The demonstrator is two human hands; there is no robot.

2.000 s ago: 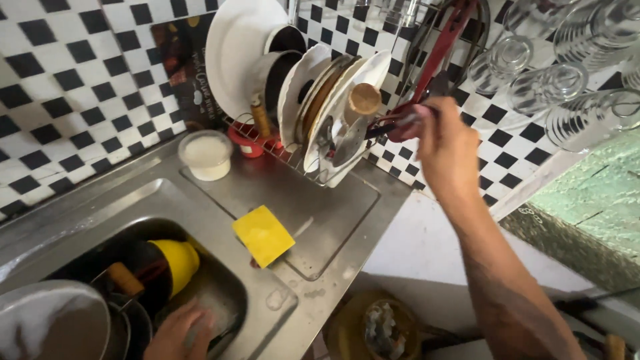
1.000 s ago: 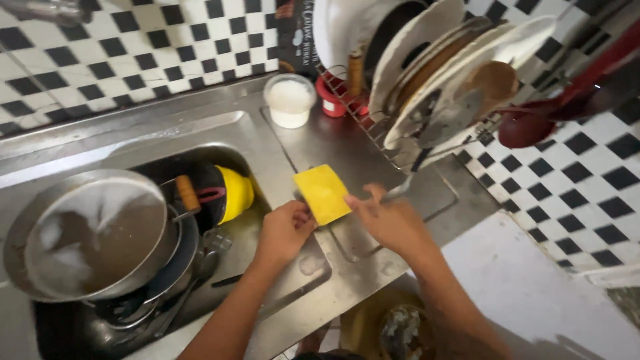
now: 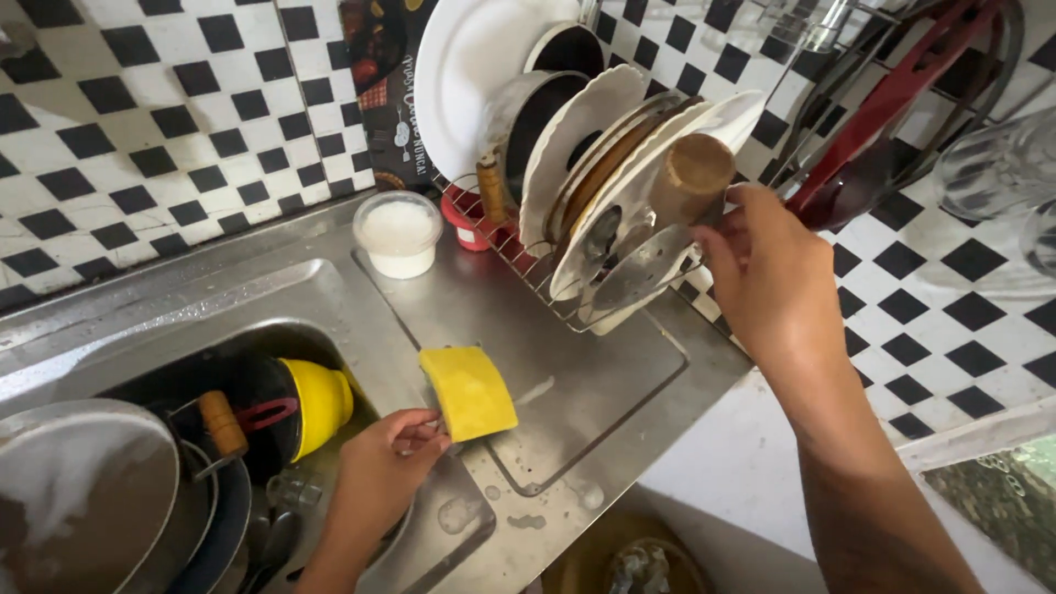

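My left hand [image 3: 396,454] pinches the lower left corner of a yellow sponge [image 3: 469,393] over the steel drainboard. At the front of the wire dish rack [image 3: 528,272], the fingers of my right hand [image 3: 751,239] are at a metal utensil [image 3: 648,268], whose broad end leans by the plates; whether they grip it is hard to tell. A brown cup [image 3: 697,173] sits just left of those fingers. White plates [image 3: 577,157], a pot [image 3: 536,124] and a wooden handle [image 3: 489,188] stand in the rack.
The sink at left holds a large pan [image 3: 82,503], a yellow bowl [image 3: 320,408] and spoons [image 3: 276,540]. A lidded plastic tub [image 3: 398,235] stands behind the sponge, beside a red container [image 3: 469,219]. Red utensils [image 3: 874,124] and glasses [image 3: 990,173] are at the right.
My right hand has moved from beside the sponge to the front of the rack. My left hand remains at the sponge. The view has shifted.
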